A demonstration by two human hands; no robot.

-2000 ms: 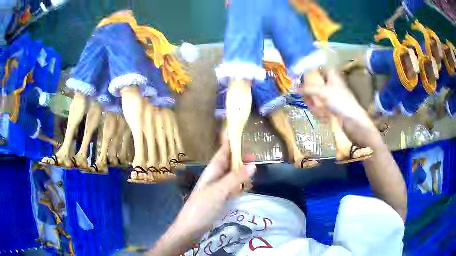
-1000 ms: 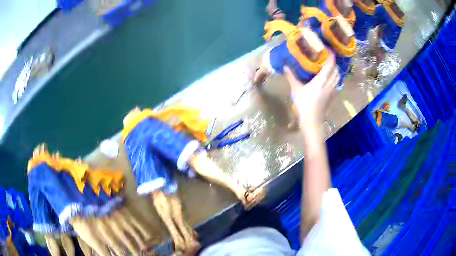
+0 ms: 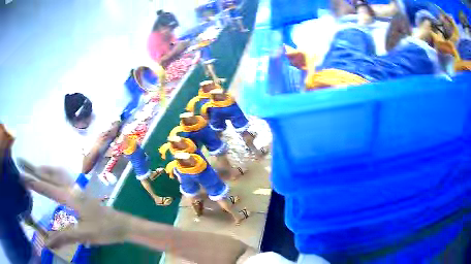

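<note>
My right hand (image 3: 88, 221), blurred, reaches across the lower left with its fingers spread. It is beside a blurred figure lower body (image 3: 13, 206) with dark blue shorts and an orange top, cut off by the left edge. Whether the fingers grip it cannot be told. My left hand is not in view. Several figure lower bodies (image 3: 193, 167) lie grouped on the tan bench (image 3: 201, 240), with orange sashes, tan top blocks and sandalled feet. Another lower body (image 3: 138, 162) lies on the green belt (image 3: 124, 227).
A tall stack of blue crates (image 3: 372, 134) fills the right; its top crate holds lower bodies (image 3: 356, 56) with white liner. Across the belt a person in white (image 3: 85, 129) and one in pink (image 3: 162, 49) sit at red-and-white parts (image 3: 181, 67).
The view has swung right, bringing the crate stack and the workers across the belt into sight. My right hand is no longer over the sashed figures and now shows at the lower left.
</note>
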